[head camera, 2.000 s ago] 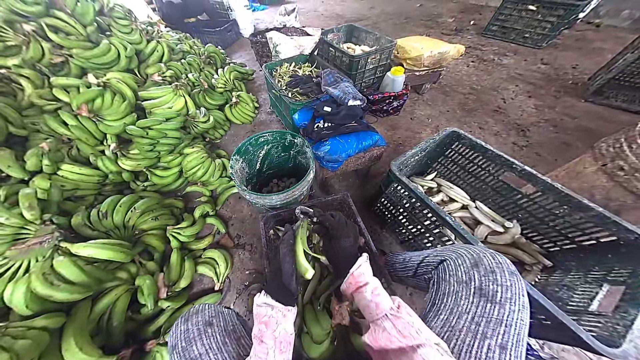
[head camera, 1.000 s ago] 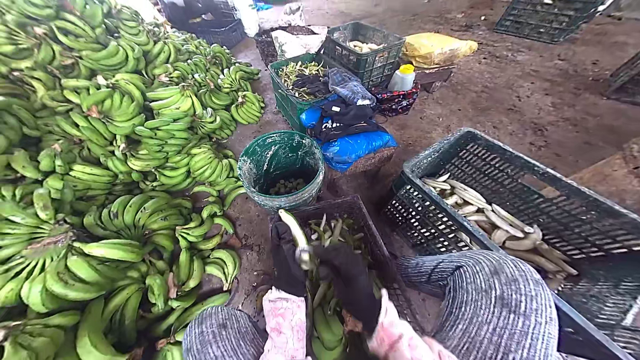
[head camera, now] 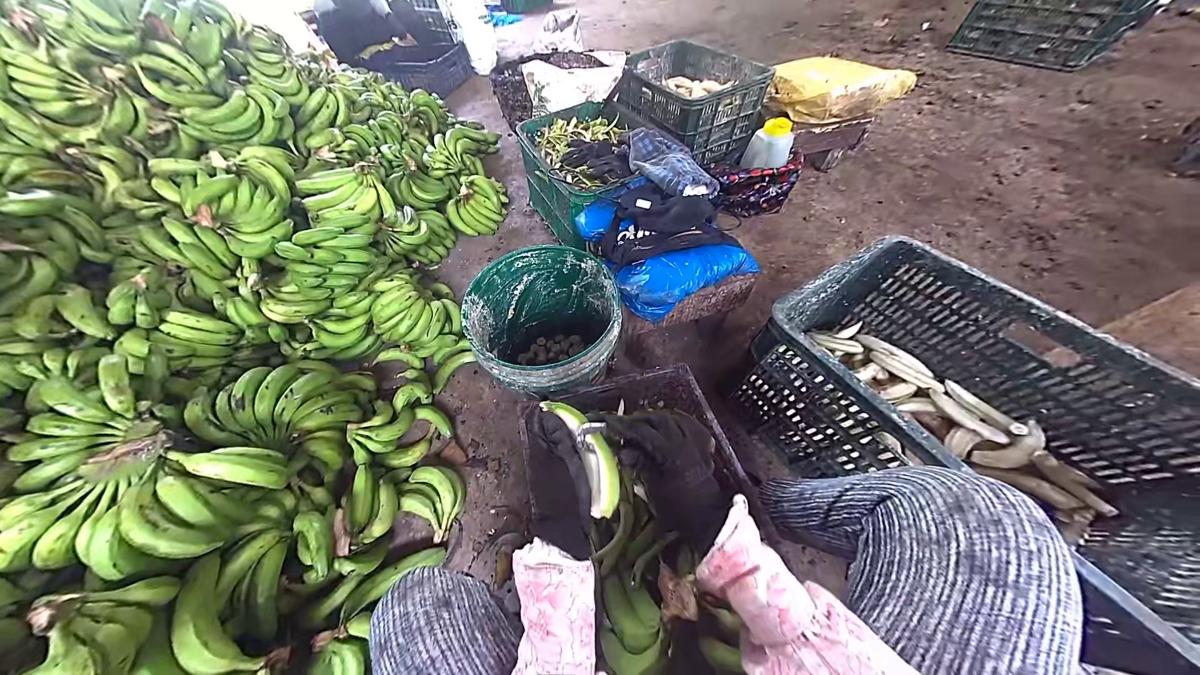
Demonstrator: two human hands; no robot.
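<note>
A partly peeled green plantain (head camera: 600, 464) lies in my black-gloved left hand (head camera: 560, 478), with pale flesh showing along its side. My right hand (head camera: 670, 464), gloved in black too, is at the plantain with a small metal tool (head camera: 591, 429), apparently a peeler or short blade, whose grip the glove hides. Both hands are over a dark plastic crate (head camera: 670, 382) between my knees, which holds green plantains (head camera: 633, 609) and peels. Peeled plantains (head camera: 937, 394) lie in the large dark green crate (head camera: 1050, 309) on the right.
Green plantain bunches (head camera: 234, 309) are heaped on the left. A green bucket (head camera: 544, 319) with small pieces inside stands just beyond my hands. Farther off are a blue plastic bag (head camera: 684, 277), a green crate of peels (head camera: 558, 187), a crate of pale pieces (head camera: 698, 112) and a yellow sack (head camera: 834, 89).
One second ago the plantain's pale end pointed up between my hands; now it slants downward with green peel along both edges. Both hands stay over the dark crate.
</note>
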